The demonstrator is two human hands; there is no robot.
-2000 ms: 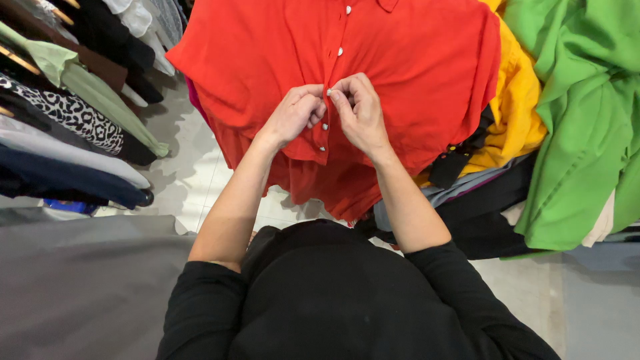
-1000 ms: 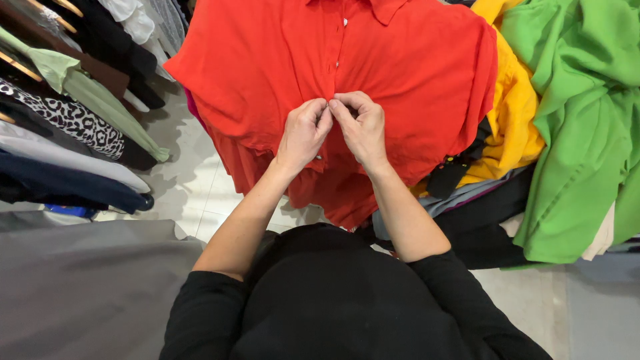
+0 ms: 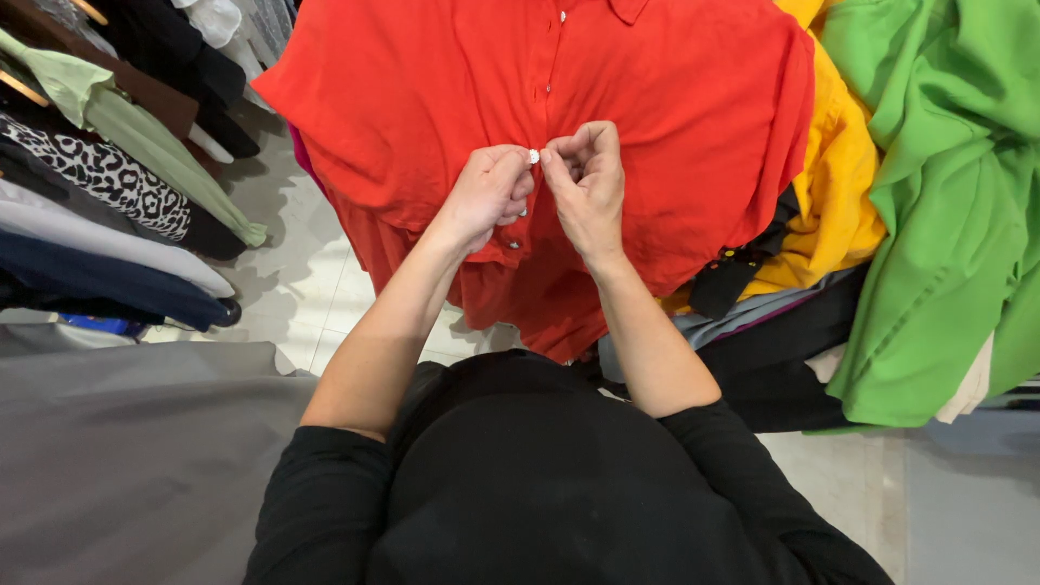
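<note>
A red collared shirt [image 3: 682, 122] lies spread out in front of me, its button placket running down the middle. My left hand [image 3: 492, 191] pinches the placket edge beside a pale, shiny button [image 3: 534, 156]. Just right of that button, my right hand [image 3: 588, 183] has its thumb and bent index finger close together at the placket; whether cloth is between them is hard to tell. Another button [image 3: 514, 244] shows lower on the placket, below my left hand, and smaller ones show above both hands.
Yellow [image 3: 841, 179] and green [image 3: 942, 211] garments lie at the right, over dark folded clothes [image 3: 788, 357]. Clothes hang at the left, among them a leopard-print garment [image 3: 97, 175] and a light green one [image 3: 154, 154]. Grey fabric [image 3: 138, 455] fills the lower left, beside the tiled floor [image 3: 329, 284].
A second ago both hands' fingertips met at the placket, hiding this button. Now they are slightly apart and the button shows between them.
</note>
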